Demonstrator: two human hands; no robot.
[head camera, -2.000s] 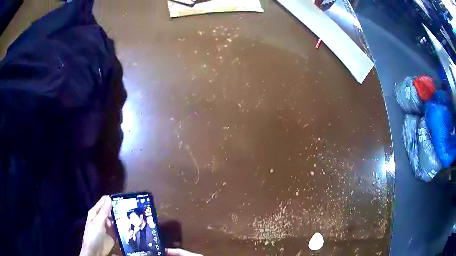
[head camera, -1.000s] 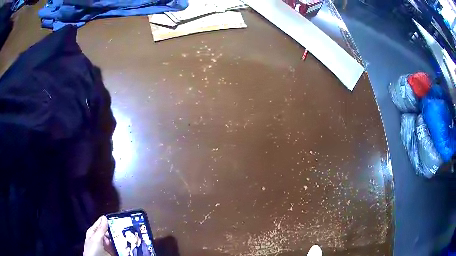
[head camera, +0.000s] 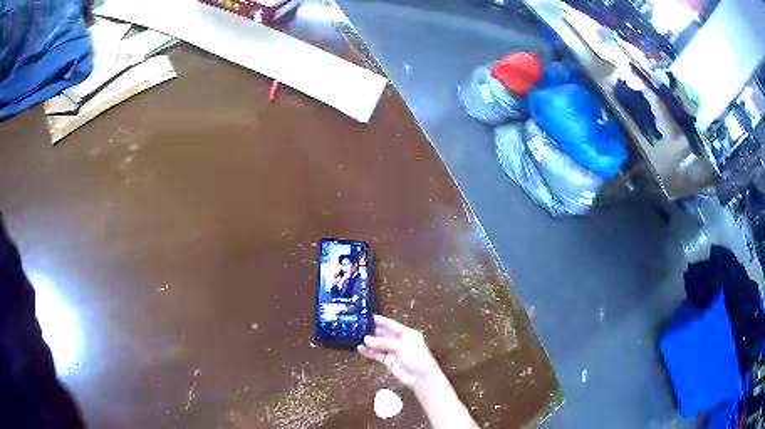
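The smartphone (head camera: 344, 292), dark with a lit screen, is at the middle of the brown table (head camera: 226, 193). My right hand (head camera: 398, 350) holds its lower right corner between thumb and fingers. Whether the phone rests flat or is slightly raised I cannot tell. The white chalk disc (head camera: 387, 404) lies just below my right hand. The dark garment (head camera: 25, 352) is cut off at the left edge. My left hand is out of the picture.
Blue garments (head camera: 42, 50) and card pieces (head camera: 117, 80) lie at the far left. A long pale strip (head camera: 252, 50), a dark red carton (head camera: 256, 7) and a small red stick (head camera: 273, 90) are at the far side. Stuffed bags (head camera: 579, 126) stand on the grey floor beyond the table's right edge.
The view has swung to the right. The phone has moved from beside the dark garment to the right, near the chalk, and is now in my right hand. My left hand has left the picture.
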